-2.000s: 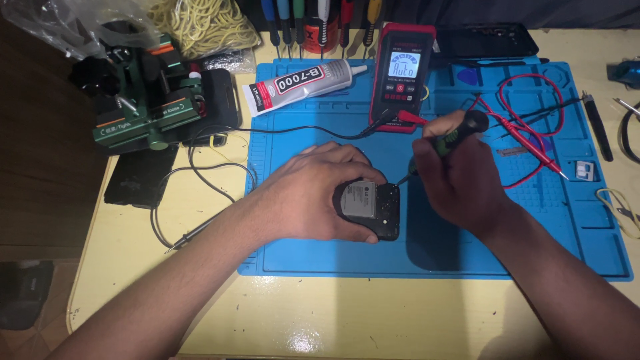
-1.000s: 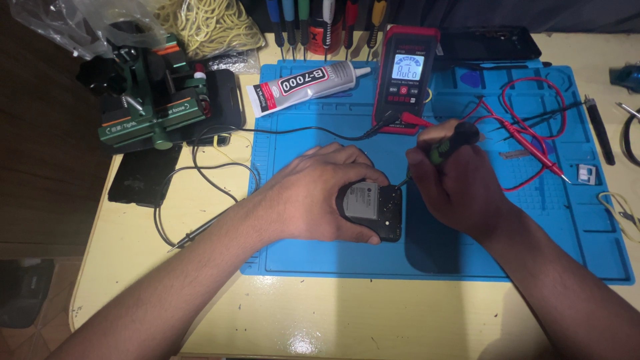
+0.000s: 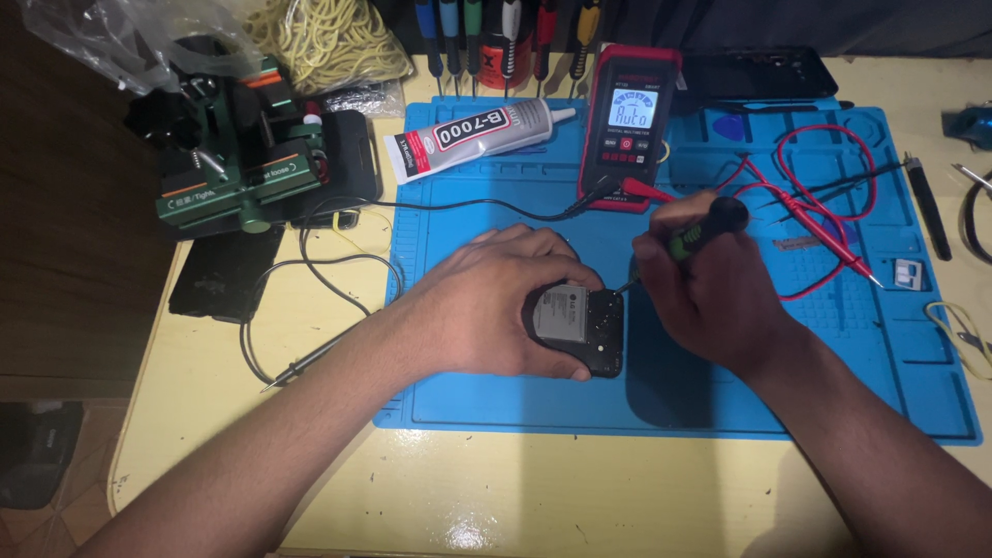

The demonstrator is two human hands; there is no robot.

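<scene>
A smartphone with its back off (image 3: 605, 329) lies on the blue silicone repair mat (image 3: 480, 403), its grey battery (image 3: 563, 314) exposed. My left hand (image 3: 511, 302) grips the phone from its left side, fingers over the top edge and thumb along the lower edge. In my right hand (image 3: 705, 287) is a screwdriver with a dark green and black handle (image 3: 701, 232), tilted, its tip at the phone's upper right part. Whether the tip sits in a screw is too small to tell. Part of the battery is hidden under my left hand.
A glue tube (image 3: 480, 138) and a red and black digital multimeter (image 3: 628, 128) lie above my hands. The red probe (image 3: 833, 232) rests at right, the black probe (image 3: 310, 360) at left. A green clamping fixture (image 3: 240, 186) stands at upper left. Several screwdrivers (image 3: 509, 46) stand behind the mat.
</scene>
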